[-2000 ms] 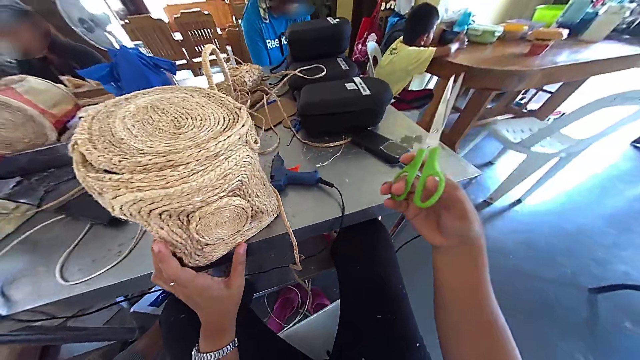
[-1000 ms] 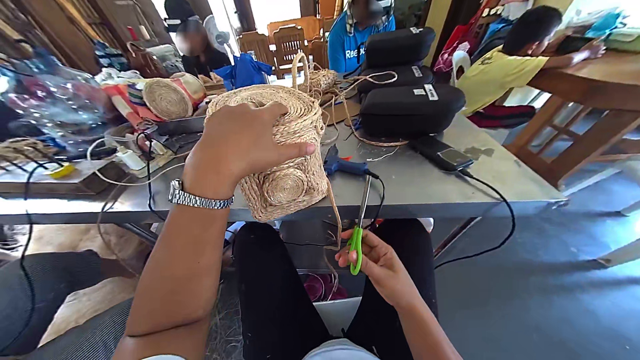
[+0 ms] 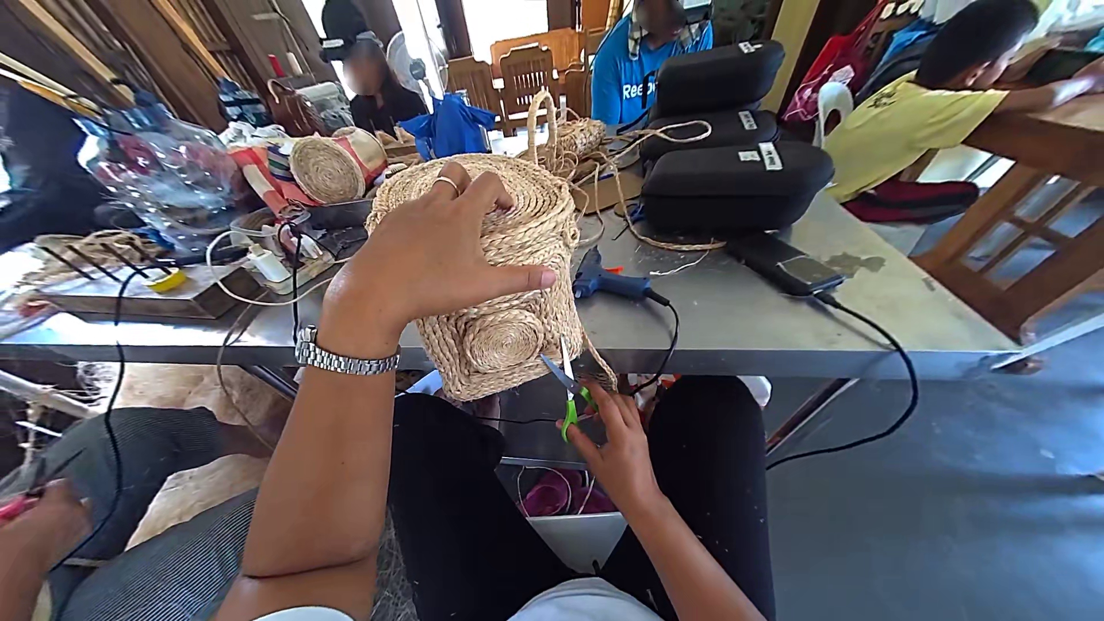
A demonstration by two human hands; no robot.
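Note:
A woven bag of braided natural fibre (image 3: 509, 285), with a coiled round patch on its side, is tilted at the table's front edge. My left hand (image 3: 423, 250) lies over its top and side, thumb pointing right, gripping it. Green-handled scissors (image 3: 569, 405) are in my right hand (image 3: 617, 440), below the bag's lower right corner. Their blades are spread and point up at the bag, beside the patch. A loose braided strand (image 3: 598, 355) hangs from the bag's right side, close to the scissors; whether it touches them I cannot tell. A blue glue gun (image 3: 611, 283) lies just right of the bag.
Black zip cases (image 3: 737, 185) are stacked behind, with a corded black phone or power bank (image 3: 785, 263) in front. A wooden board (image 3: 147, 297) with pegs and cables lies left. A co-worker's hand (image 3: 52, 522) is at lower left. Other people sit beyond the table.
My left hand has gone from under the bag to over its top. My right hand has brought the scissors down from the raised position at right to the bag's lower corner. The view has shifted.

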